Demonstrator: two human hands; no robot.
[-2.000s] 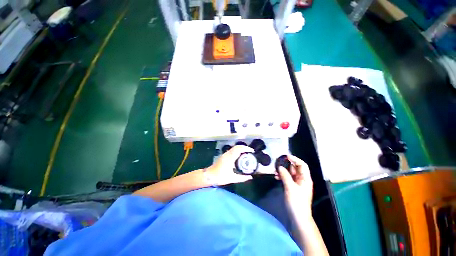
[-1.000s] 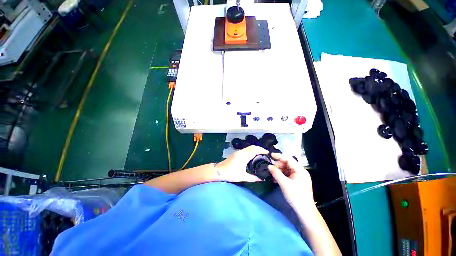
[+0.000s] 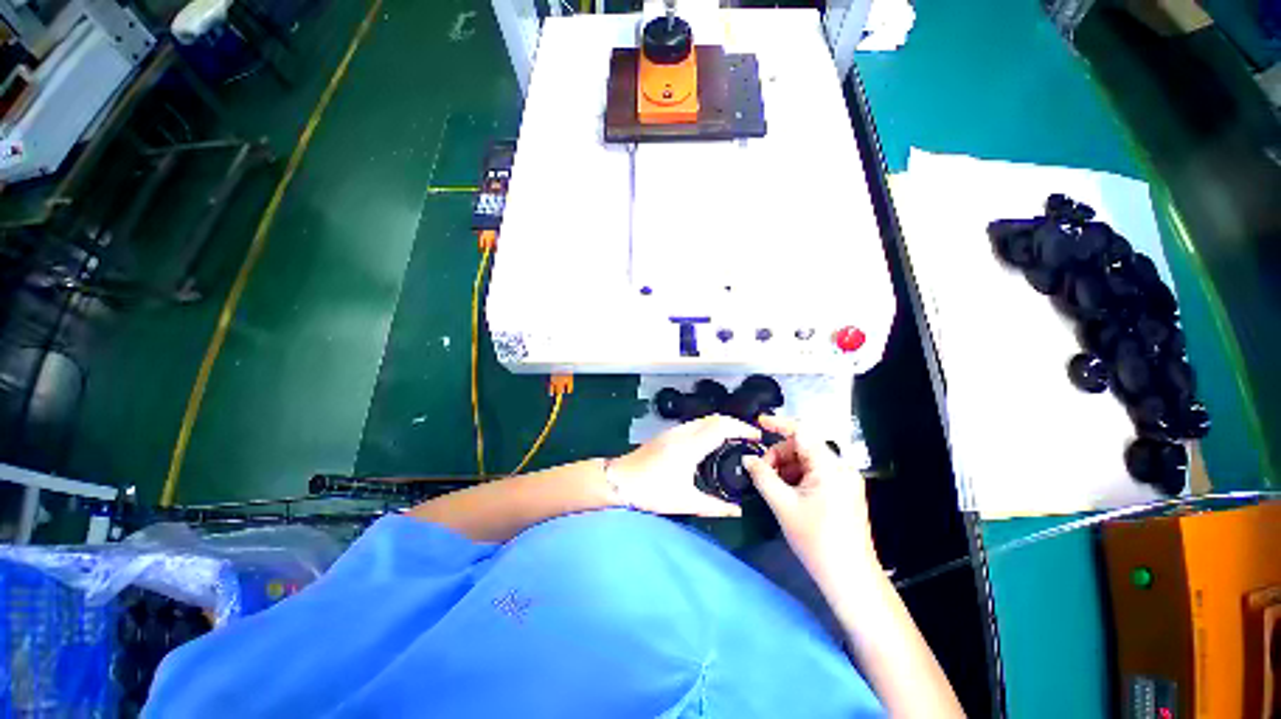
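My left hand (image 3: 677,464) holds a round black housing (image 3: 721,479) just in front of the sheet-covered ledge. My right hand (image 3: 804,482) has its thumb and fingertips on a small black inner part (image 3: 740,468) at the housing's open face. The fingers partly hide both parts, so how deep the inner part sits cannot be told. Several black parts (image 3: 757,398) lie on the white sheet beyond my hands, below the robot's front edge.
The white gantry robot (image 3: 759,225) stands ahead, with an orange fixture (image 3: 667,90) bearing a black part. At right, many black parts (image 3: 1110,316) lie on a white sheet (image 3: 969,351), near an orange press (image 3: 1208,590). A blue crate (image 3: 56,632) is lower left.
My right hand has brought the small black part from beside the housing onto the housing in my left hand. The camera view has shifted, moving the robot up and right in the picture.
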